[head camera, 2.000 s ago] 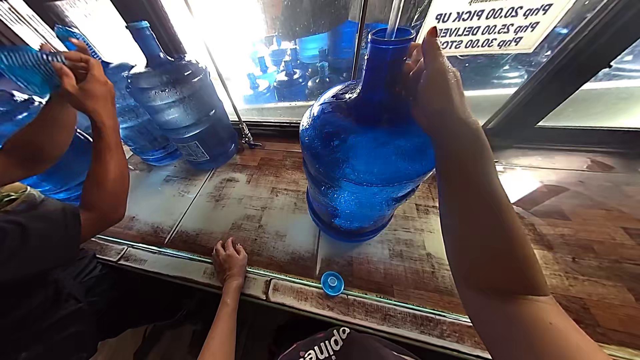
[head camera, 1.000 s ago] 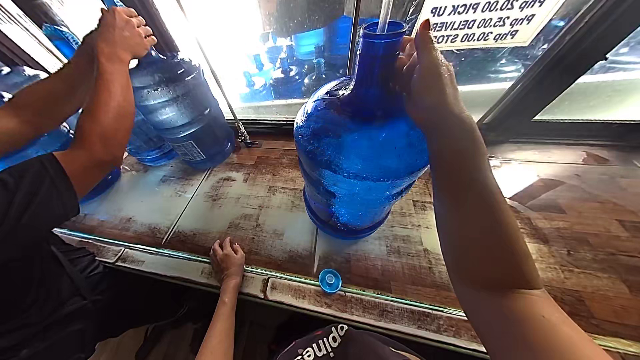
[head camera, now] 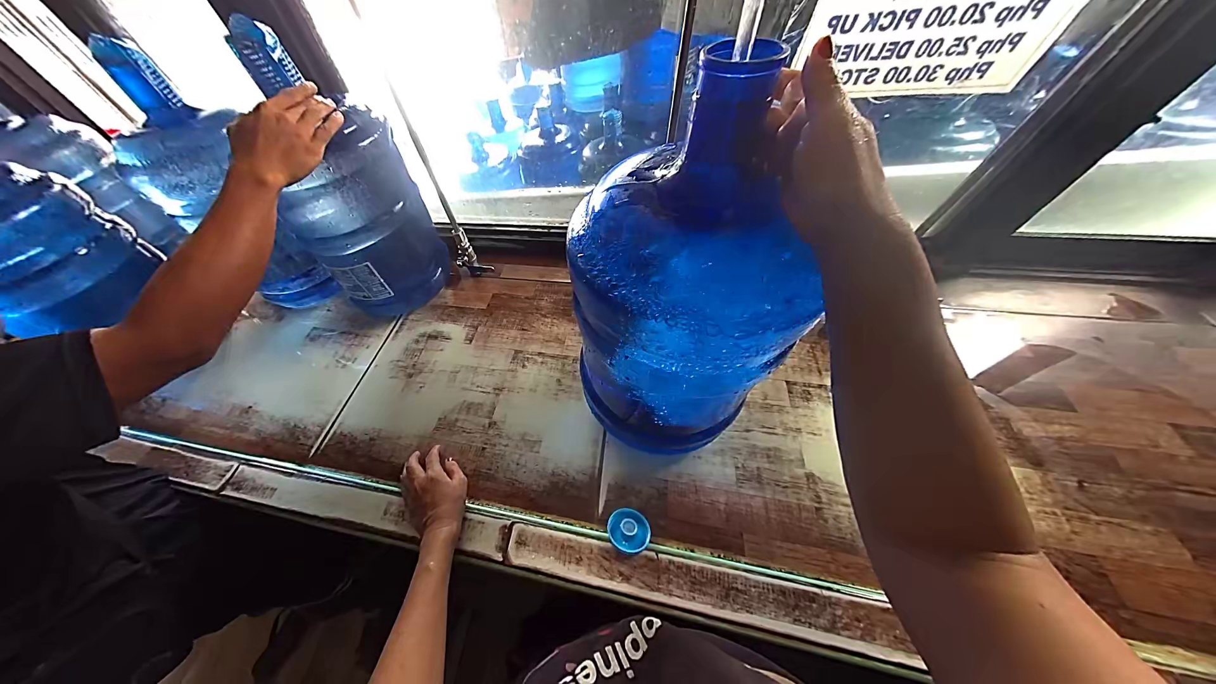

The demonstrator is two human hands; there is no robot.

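A large blue water jug [head camera: 698, 285] stands upright on the wood-patterned tiled counter [head camera: 494, 380], turbulent water and bubbles visible inside. A clear stream or tube [head camera: 748, 30] enters its open mouth from above; which of the two I cannot tell. My right hand [head camera: 831, 142] is closed around the far right side of the jug's neck, thumb up. Resting on the counter's front edge, my left hand [head camera: 435, 489] holds nothing, its fingers slightly curled. A light blue plastic cap [head camera: 629, 530] lies to the right of it, near the glass-lined edge.
At left, a co-worker's hand [head camera: 285, 133] is at the top of a filled water jug [head camera: 361, 209]. Several more jugs [head camera: 66, 247] stand beside it. A metal tap fitting [head camera: 472, 261] sits near the window's base. A price sign [head camera: 936, 43] hangs on the window glass.
The co-worker's hands were raised with a blue plastic piece, then both at a jug's top; now one is seen there. The water inside my jug looks higher.
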